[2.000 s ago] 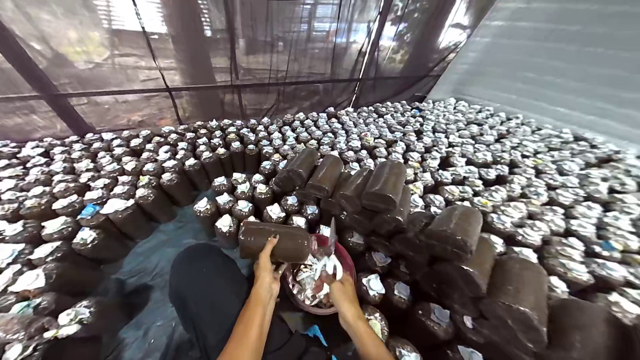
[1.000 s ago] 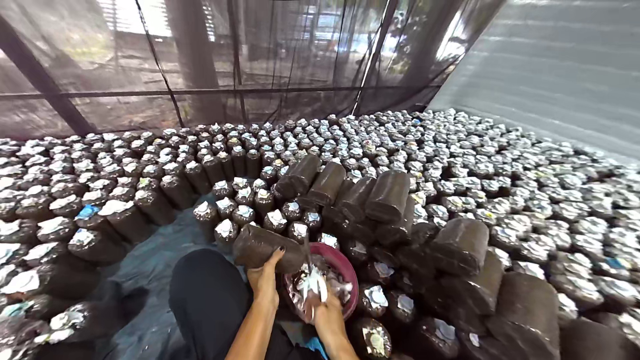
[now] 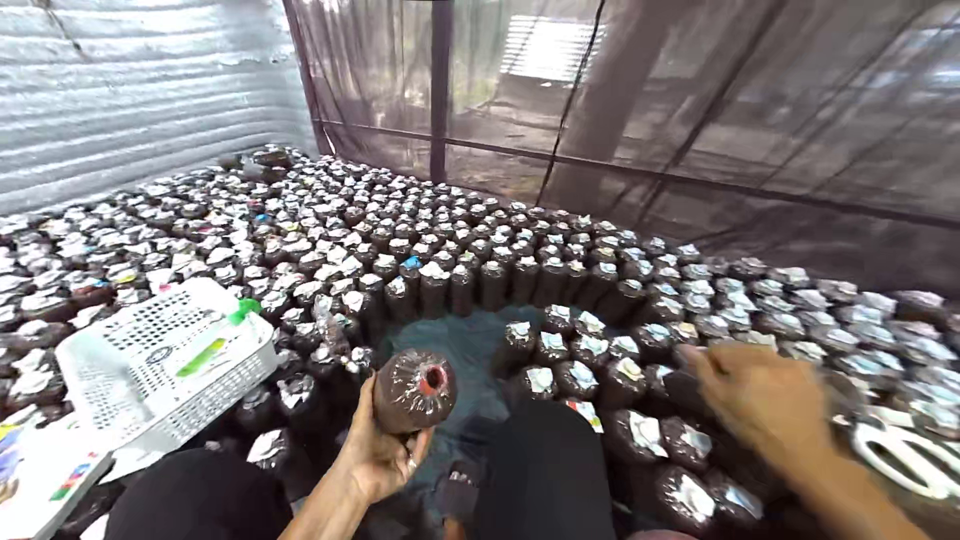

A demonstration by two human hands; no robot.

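My left hand [image 3: 382,457], low in the middle of the head view, holds a dark plastic-wrapped substrate bag [image 3: 411,401]. The bag is tilted so that its gathered top, with an open reddish collar, faces me. At the right, my right hand [image 3: 757,382] is raised over the bags with its fingers curled; motion blur hides whether anything small is between them. White-handled scissors [image 3: 911,457] lie to the right of my right forearm. Upright bags [image 3: 540,380] with white paper plugs stand between my hands.
A white perforated plastic basket [image 3: 202,397] with green items stands on bags at the left, near a white box [image 3: 56,480]. Rows of plugged bags [image 3: 491,281] curve around a dark ground sheet [image 3: 450,330]. Dark netting [image 3: 750,120] and a corrugated wall [image 3: 142,105] stand behind.
The view has swung left. My right hand has left the red bowl and moved away from the held bag. The left hand still holds a bag, now with its open top towards me.
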